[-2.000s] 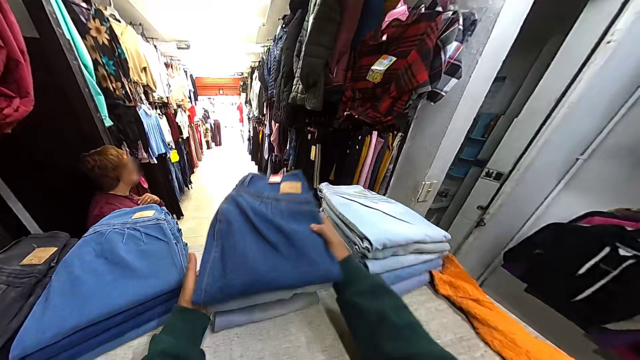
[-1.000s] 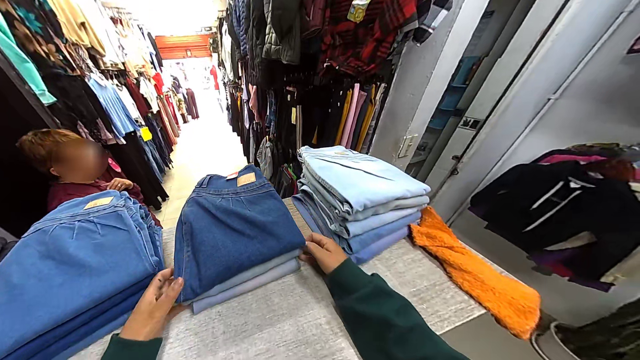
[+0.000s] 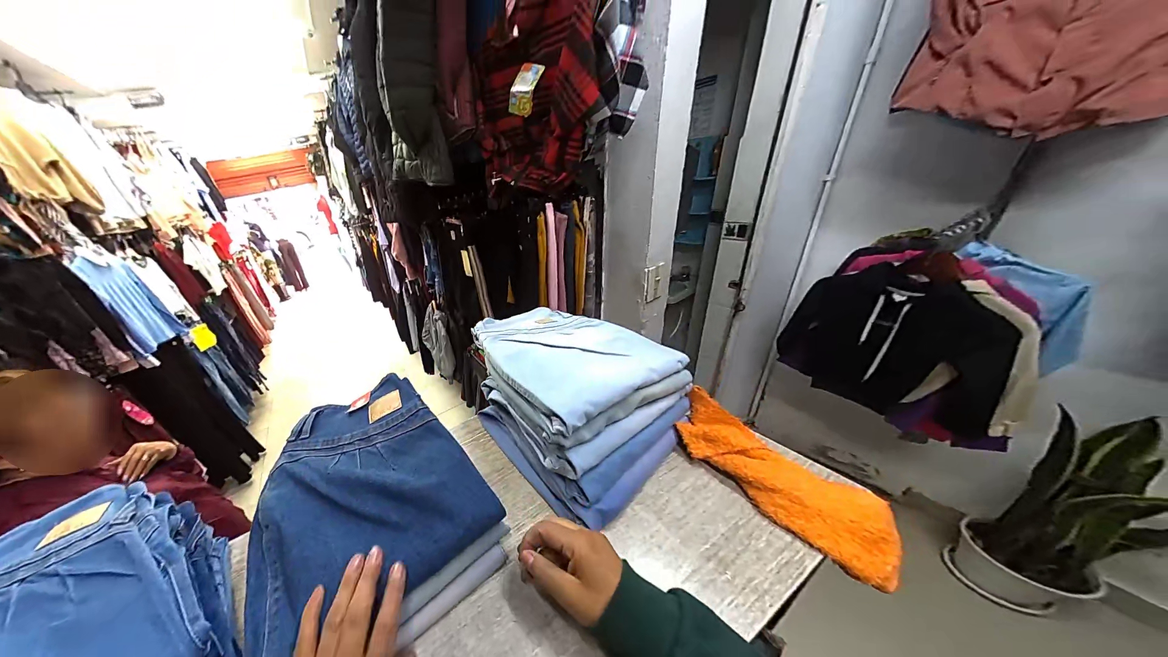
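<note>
Folded dark blue jeans (image 3: 374,484) lie on top of paler folded garments, with a patch at the waistband. My left hand (image 3: 354,607) rests flat on their near part, fingers spread and gripping nothing. Just right of that pile, my right hand (image 3: 570,566) is over the grey tabletop (image 3: 730,538), its fingers curled; whether they are fully closed is hard to tell, and I see nothing in them. Behind it stands a stack of light blue folded jeans (image 3: 584,365). More blue jeans (image 3: 109,584) are piled at the left edge.
An orange fuzzy cloth (image 3: 794,493) lies along the table's right side and hangs past its edge. A person (image 3: 164,465) in maroon is beyond the left pile. Clothes racks line the aisle (image 3: 315,338). A potted plant (image 3: 1031,566) stands on the floor at right.
Two seconds ago both hands held the dark jeans at their sides. Now my left hand lies on top of them and my right hand has come off them. The view has turned right.
</note>
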